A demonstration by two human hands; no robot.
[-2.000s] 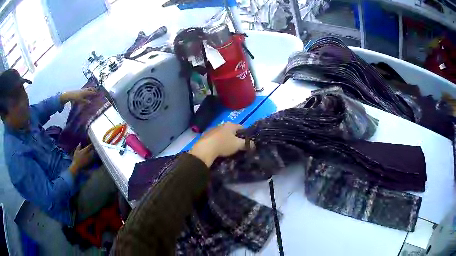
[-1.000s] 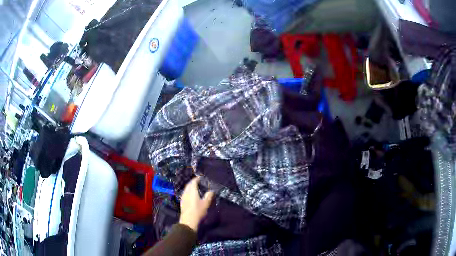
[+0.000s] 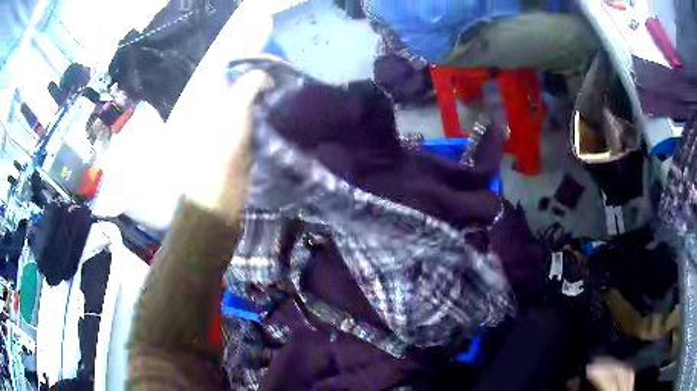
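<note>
My left hand [image 3: 238, 107], blurred and overexposed, is closed on the upper edge of a plaid panel [image 3: 397, 252] and holds it up at the upper left. The panel shows grey, white and purple check, with a dark purple side [image 3: 336, 130] folded outward. More plaid and dark purple cloth lies below it in a heap. A blurred skin-toned patch, likely my right hand [image 3: 611, 376], is cut off by the bottom edge at the right; its fingers cannot be made out.
A blue crate [image 3: 241, 307] shows around the heap. A red stool [image 3: 523, 122] with a seated person's legs [image 3: 527, 38] is beyond. White troughs [image 3: 115, 305] stand at the left. Dark bundles with white tags [image 3: 569, 284] and mustard strips [image 3: 646, 324] lie at the right. A white table edge is at the upper right.
My left hand has moved from low on the heap to the upper left, lifting the plaid panel and exposing its purple side. The skin-toned patch has appeared at the lower right.
</note>
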